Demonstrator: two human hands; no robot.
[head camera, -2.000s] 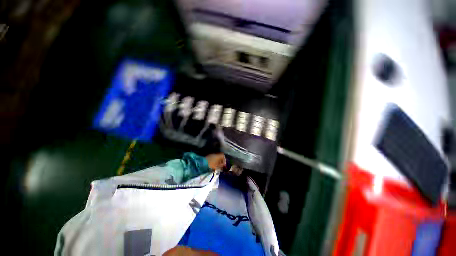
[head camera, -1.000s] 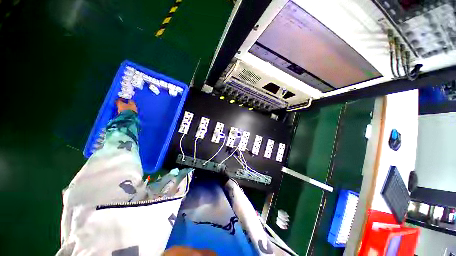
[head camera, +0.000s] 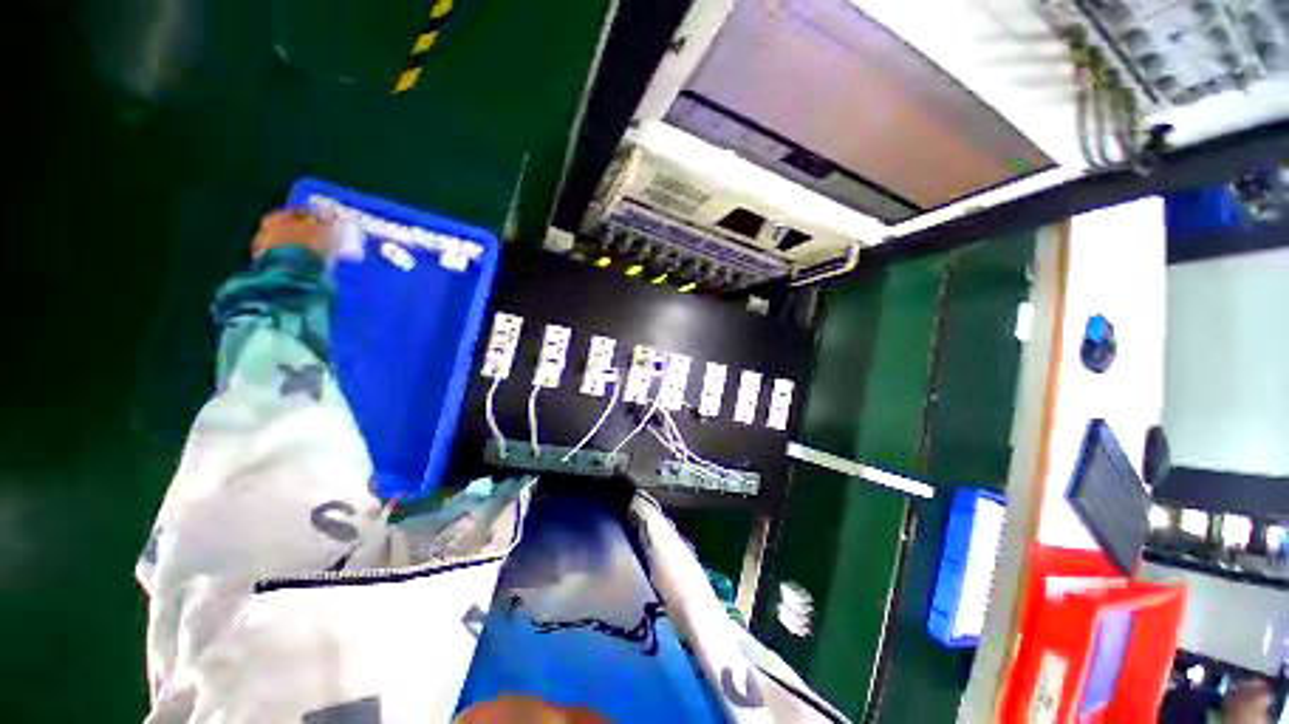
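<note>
My left hand (head camera: 293, 231) is over the far left corner of the blue tray (head camera: 481, 304), blurred, beside white units (head camera: 397, 256). I cannot tell whether it holds one. My right hand is out of view; only its sleeve shows, low in the middle. A row of several white sockets (head camera: 553, 355) stands on the black board (head camera: 566, 289). Thin white cords run from some sockets to the grey-green connector strip (head camera: 544, 456) at the near edge.
A test instrument (head camera: 707, 201) and a lilac-grey monitor (head camera: 848, 99) stand behind the board. At the right are a white bench (head camera: 1117, 297) with a keyboard (head camera: 1110, 495) and mouse (head camera: 1098, 344), a second blue tray (head camera: 951, 573) and red bins (head camera: 1042, 622).
My left hand has moved from over the tray's left side to its far left corner. The view has shifted slightly. The earliest frame shows a hand close to my chest instead.
</note>
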